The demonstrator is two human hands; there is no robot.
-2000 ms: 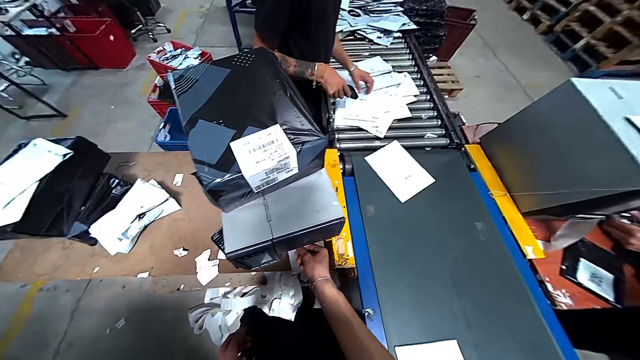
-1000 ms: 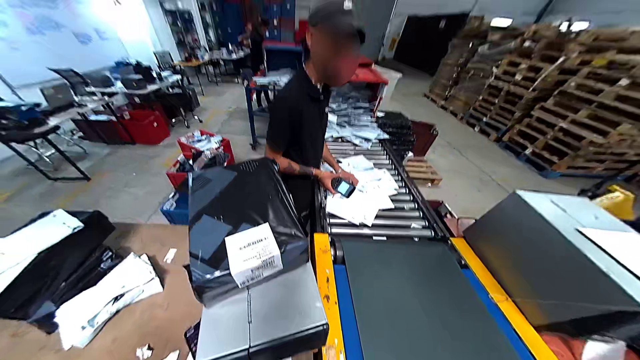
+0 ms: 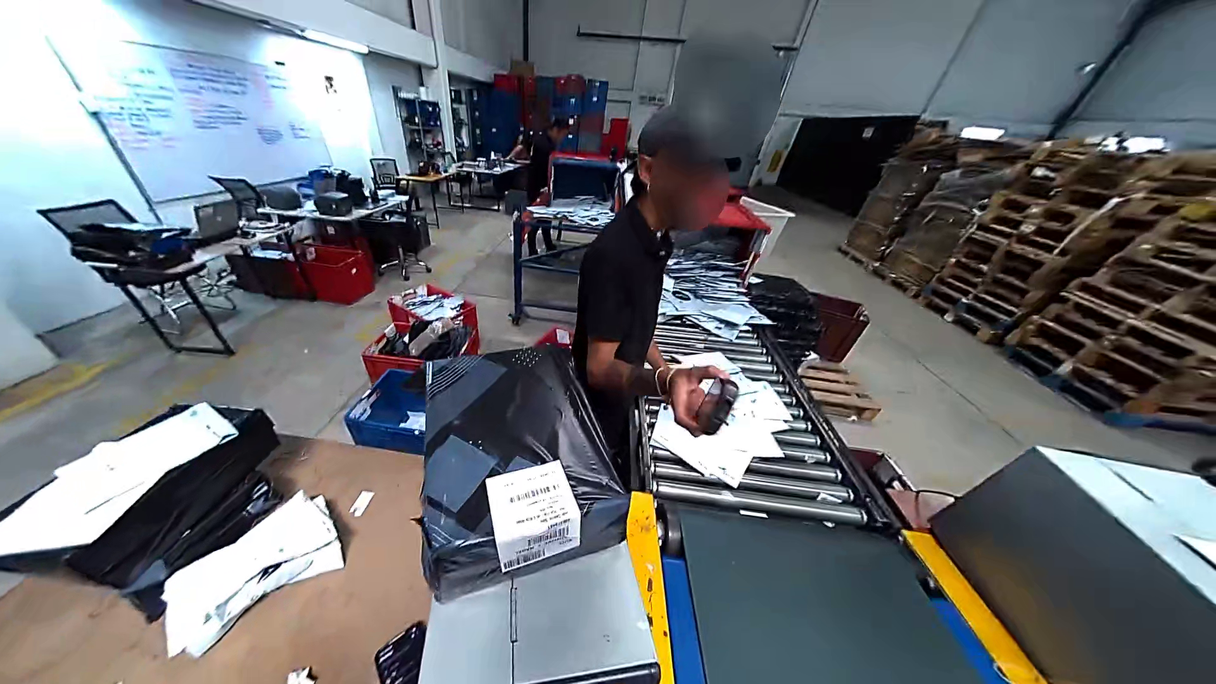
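Neither my left hand nor my right hand is in the head view. Nearest the bottom edge stands a grey box [image 3: 541, 617], and a large package in black plastic wrap [image 3: 513, 408] with a white printed label [image 3: 534, 515] rests on it. To their right runs a dark conveyor belt [image 3: 817, 598] with yellow and blue side rails. Beyond the belt, white paper mailers [image 3: 712, 446] lie on a roller conveyor [image 3: 760, 503], where a co-worker in a black shirt holds a dark handheld device.
On the brown table [image 3: 380, 570] at left lie white mailers [image 3: 252, 579] and black plastic bags [image 3: 180, 503]. A large grey box [image 3: 1092, 560] stands right of the belt. Red bins [image 3: 418, 351] and a blue bin [image 3: 385, 413] sit behind the table; stacked wooden pallets [image 3: 1073, 294] fill the right.
The view has swung up, and my hands, seen low by the grey box two seconds ago, have left it. The co-worker has raised the handheld device from over the mailers.
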